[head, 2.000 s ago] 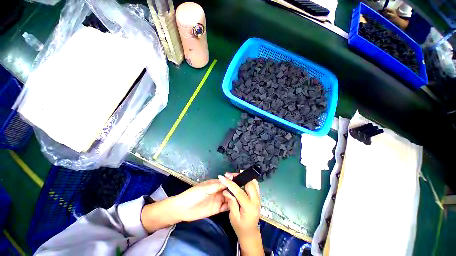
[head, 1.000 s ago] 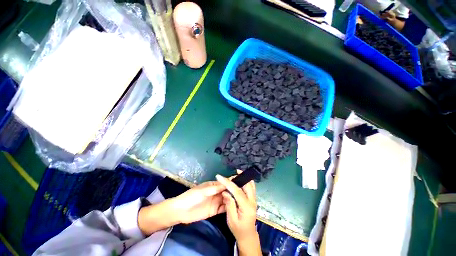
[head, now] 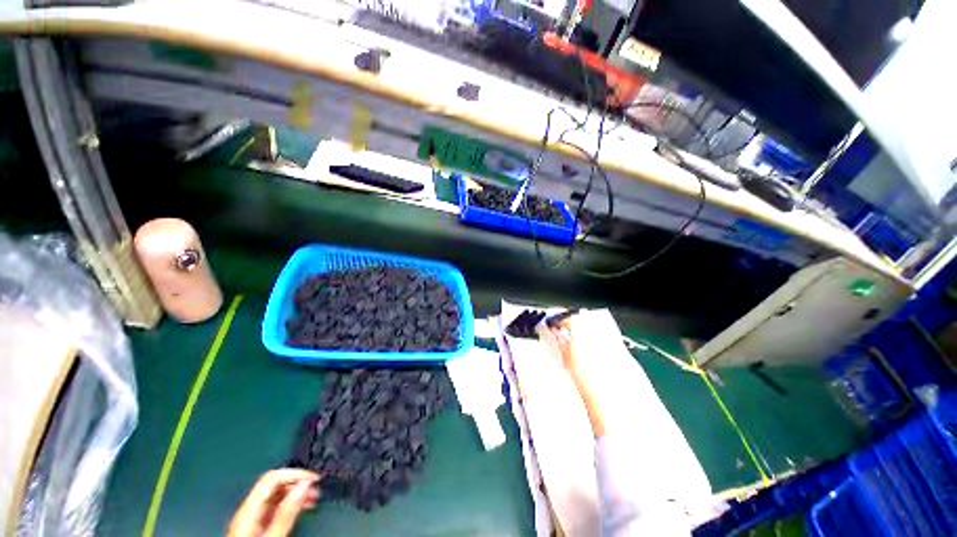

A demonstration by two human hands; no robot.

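Observation:
My right hand (head: 567, 344) reaches over the white sheet (head: 640, 430) at the right, its fingers on a black housing (head: 559, 318) beside other black housings (head: 523, 322) at the sheet's far end. My left hand (head: 275, 506) is low in the view, cut off by the bottom edge. Its fingertips meet a dark piece at the near left edge of the heap of small black pieces (head: 373, 430); whether they grip it is unclear. The light-blue basket (head: 275, 315), full of such pieces, stands behind the heap.
A white wipe (head: 477, 390) lies between heap and sheet. A clear plastic bag (head: 110, 357) with a pale board is at the left. A pink cylinder (head: 176, 267) stands by a metal post (head: 79, 157). A small dark-blue bin (head: 514, 222) is beyond, under a shelf (head: 304, 52). Blue crates (head: 892, 482) are at right.
The view has swung up and right. My hands, together on one black housing before, have parted: the right moved to the sheet's far end, the left to the heap's near edge.

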